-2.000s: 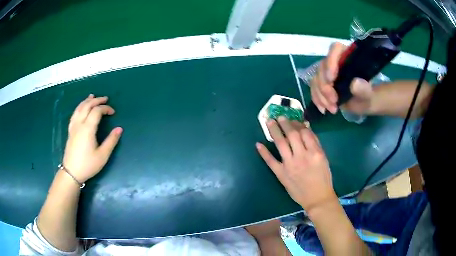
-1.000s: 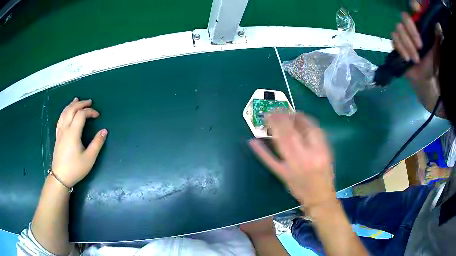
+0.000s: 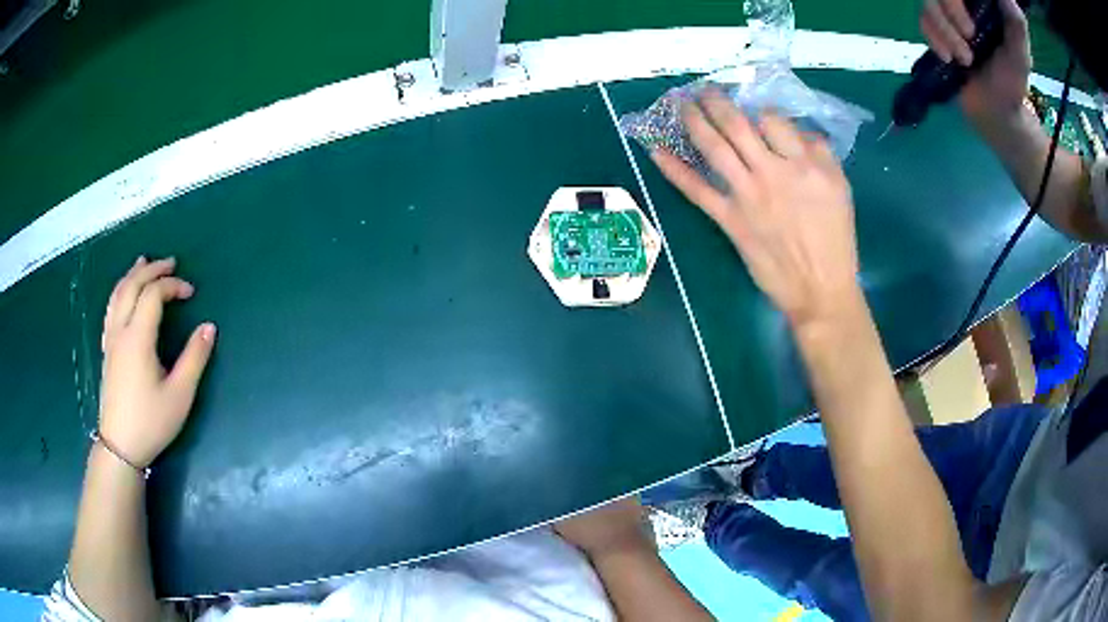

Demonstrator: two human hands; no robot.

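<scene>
My left hand (image 3: 148, 352), with a thin bracelet at the wrist, rests on the dark green tabletop at the left, empty, fingers slightly curled and apart. My right hand is not in view; part of a bare forearm shows at the bottom middle. A cream hexagonal housing (image 3: 617, 293) lies flat right of centre, touching no hand. A green circuit board (image 3: 595, 243) sits in it, with black blocks at its top and bottom edges.
A neighbour's blurred hand (image 3: 784, 213) is at a clear bag of screws (image 3: 668, 131); the other holds a black corded screwdriver (image 3: 942, 83). A white-edged conveyor (image 3: 304, 113) and post (image 3: 468, 43) stand beyond. A cardboard box (image 3: 960, 383) is below right.
The neighbour's near hand has left the housing and moved up to the screw bag. The screwdriver has moved away from the housing. The view has shifted; my left hand keeps its pose.
</scene>
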